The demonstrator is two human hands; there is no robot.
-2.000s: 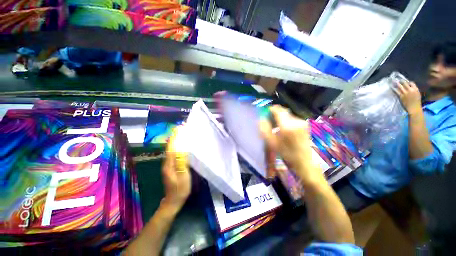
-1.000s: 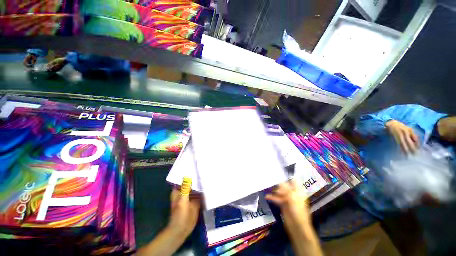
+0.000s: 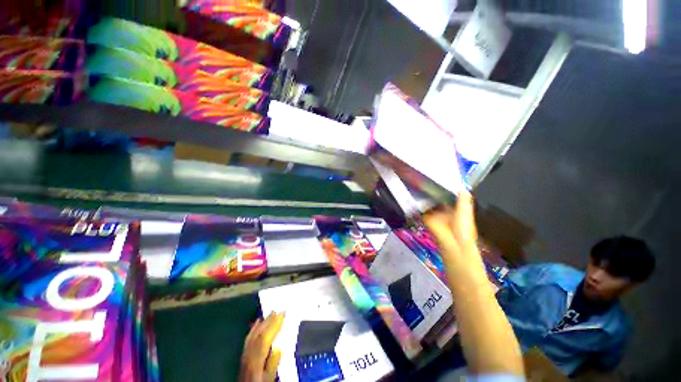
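Observation:
My right hand (image 3: 453,216) is raised at the right of centre and holds a gift box (image 3: 418,142) by its lower edge, its white face showing and printed edges around it. My left hand (image 3: 263,349) is low at the centre, its fingers at the left edge of a white-backed gift box (image 3: 336,328) with a dark device picture; whether it grips the box is unclear. Yellow covering shows on a left finger. Another white-backed box (image 3: 411,287) lies to the right, with a printed swirl edge between the two.
A tall stack of swirl-printed boxes (image 3: 67,298) stands at the left. Printed and white box parts (image 3: 224,246) lie along the green belt. More boxes (image 3: 179,67) sit on the shelf (image 3: 313,138). A person in light blue (image 3: 567,313) is at the lower right.
My right hand has risen up and right with a box. The white sheet-like box face over the centre is gone, and the device picture below shows. The view has shifted; the person's face is now visible.

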